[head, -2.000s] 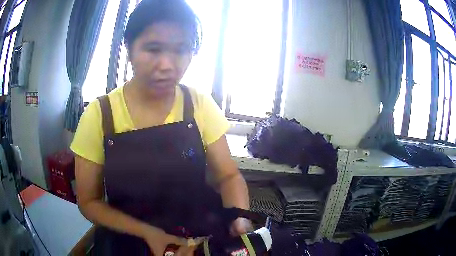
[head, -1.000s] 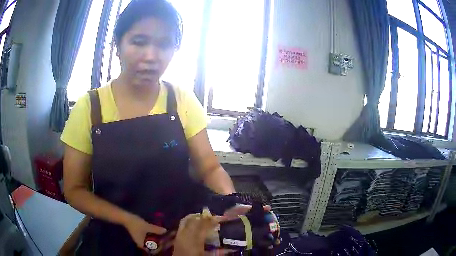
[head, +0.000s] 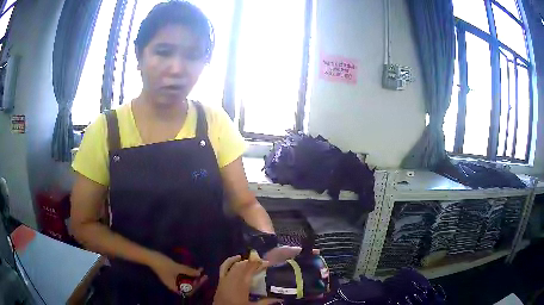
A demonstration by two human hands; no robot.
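A black head strap (head: pixel 309 275) with a yellow-green band and white labels is low in the centre. My left hand (head: pixel 235 281) comes up from the bottom edge and grips the strap's left end, fingers above and thumb below. The other person's hand (head: pixel 279 255) lies over the top of the strap. That person's other hand (head: pixel 173 271) holds a small red and black item with a round pale face (head: pixel 186 287). My right hand cannot be made out; the strap's right end is dark and blurred.
A person in a yellow shirt and dark apron (head: pixel 170 196) stands facing me. Dark cloth heaps lie on the white shelving (head: pixel 316 164) and at lower right (head: pixel 388 289). Stacked cut pieces (head: pixel 456 235) fill the shelves. A white table corner (head: pixel 53 265) is at left.
My left hand has come in from below and taken hold of the strap. The other person's hand has moved from the strap's end to over its top. The view has shifted slightly right.
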